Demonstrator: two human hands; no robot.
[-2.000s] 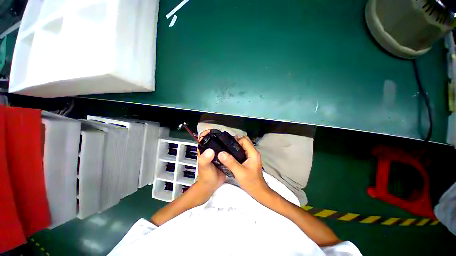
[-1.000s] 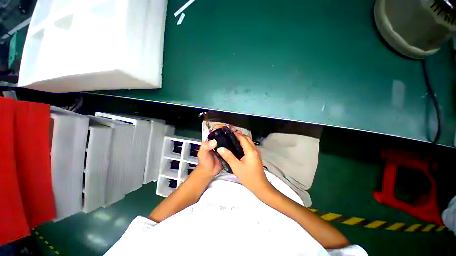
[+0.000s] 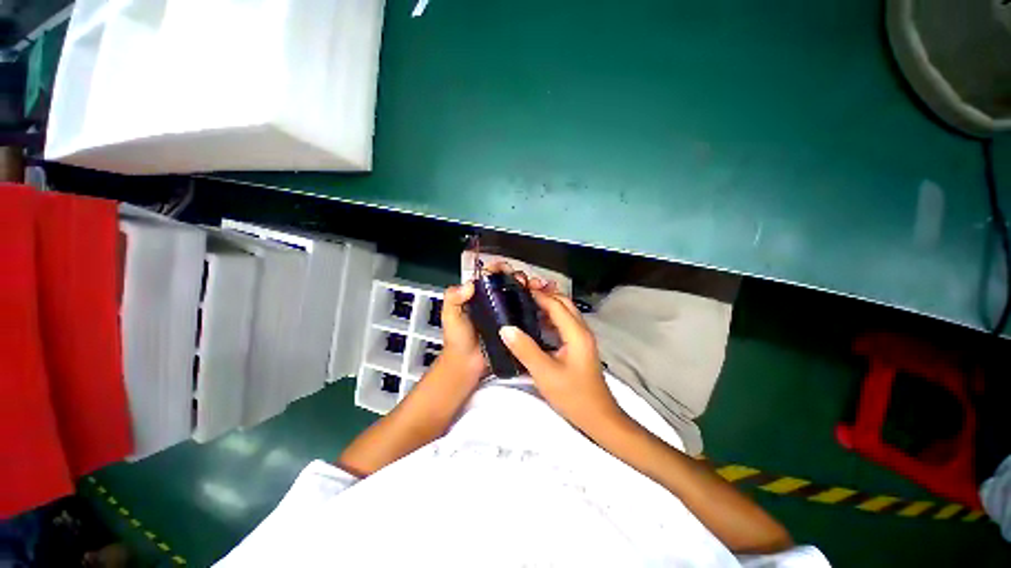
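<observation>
A black palm-sized device unit (image 3: 506, 317) is held over my lap, in front of the bench edge. A thin reddish lead wire (image 3: 477, 253) sticks up from its far end. My left hand (image 3: 461, 328) grips the unit's left side. My right hand (image 3: 561, 342) holds its right side, with the thumb on the face turned towards me. The fingertips behind the unit are partly hidden, and fine detail on it is too small to tell.
The green bench (image 3: 621, 122) lies ahead, with a white foam parts tray (image 3: 222, 100) at left. A small compartment tray (image 3: 377, 347) stands low beside my legs. Stacked foam trays (image 3: 166, 333) and red bins (image 3: 67, 344) are at left, a red stool (image 3: 876, 399) at right.
The view has shifted, so the bench things sit higher and further right. Both hands keep hold of the unit, which has been turned and now shows a ridged dark face.
</observation>
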